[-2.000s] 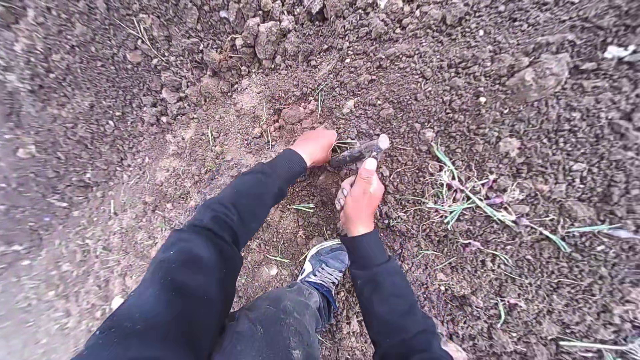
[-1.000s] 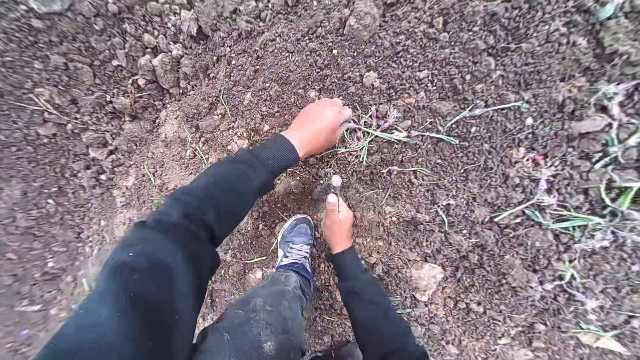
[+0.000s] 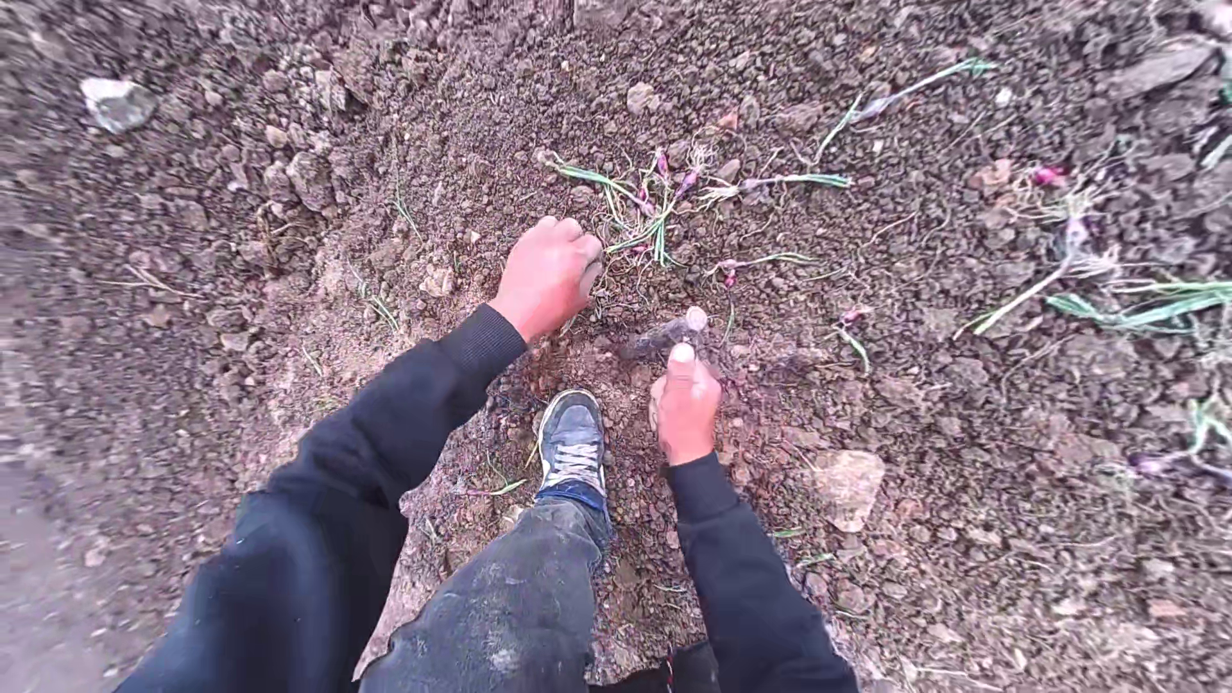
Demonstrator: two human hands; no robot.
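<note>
My right hand is closed on a short tool with a round pale end and a dark, soil-caked part that reaches left, low over the ground. To the upper left, my left hand is held low over the soil with its fingers curled down; whether something is in them is hidden. Just beyond its fingers lies a loose cluster of small onion seedlings with purplish bulbs, roots and green leaves. One more onion seedling rests right of the tool, and another farther right.
More onion seedlings are scattered on the rough soil at the right. A flat stone lies right of my right forearm, and a pale rock at the upper left. My shoe stands on the soil between my hands.
My left hand was at the tool's left side two seconds ago, then reached to the onion cluster; now it is back from the cluster, nearer the tool. My right hand keeps the tool.
</note>
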